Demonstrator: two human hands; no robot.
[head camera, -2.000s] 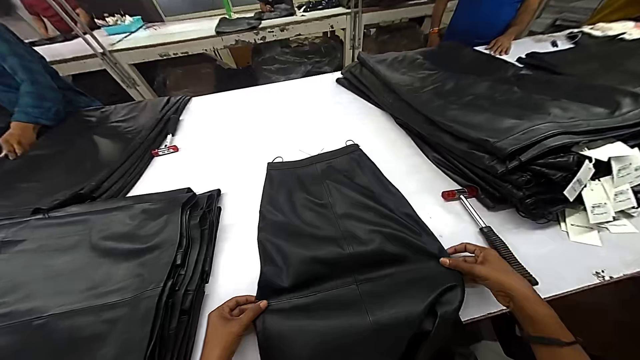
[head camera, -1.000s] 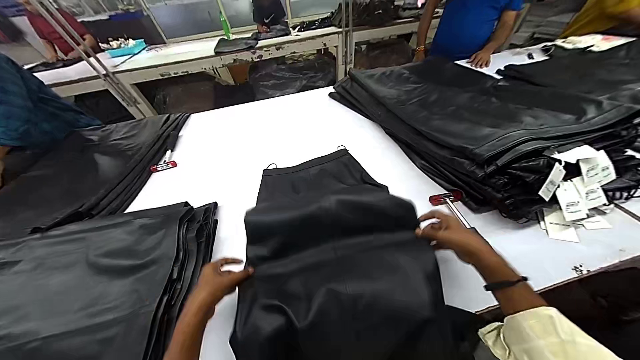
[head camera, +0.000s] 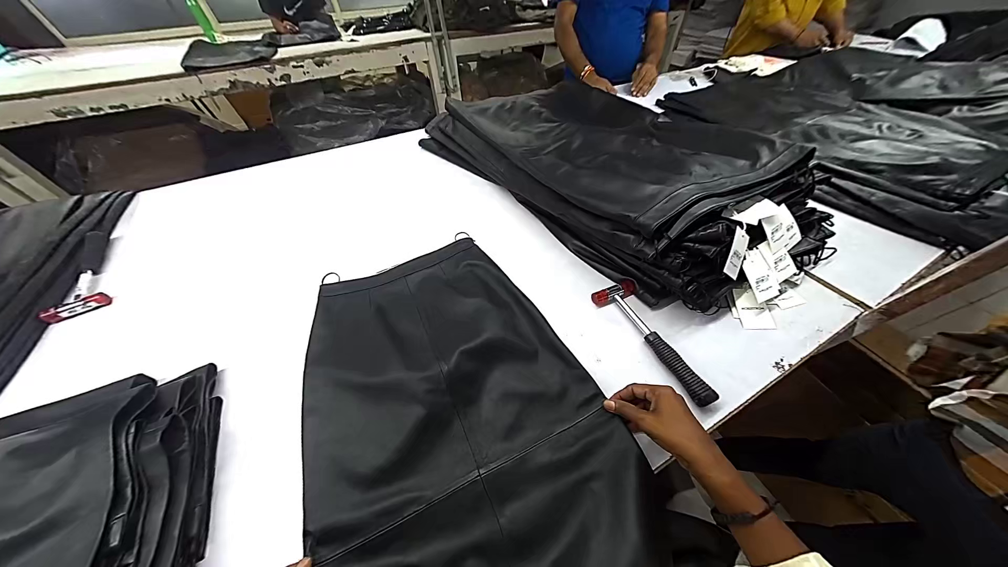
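A black leather skirt (head camera: 394, 394) lies on the white-topped table with its waistband and two thin hanging loops away from me. My right hand (head camera: 650, 413) pinches its right edge where a cross seam ends. Only a fingertip of my left hand (head camera: 301, 562) shows, at the skirt's lower left edge; the rest is out of view, so its hold cannot be told. A mallet with a red head and black ribbed grip (head camera: 682, 368) lies to the right of the skirt, above my right hand.
Stacked black leather garments (head camera: 614, 173) with white tags (head camera: 762, 272) lie at the right. Another folded stack (head camera: 63, 472) is at the lower left. A second red-headed mallet (head camera: 75, 308) rests on garments at the left. A person in blue (head camera: 610, 39) stands across the table.
The skirt's lower part, lifted and folded back one second ago, now lies spread out. My right hand holds its side edge, and my left hand has mostly left the view. The view has swung right.
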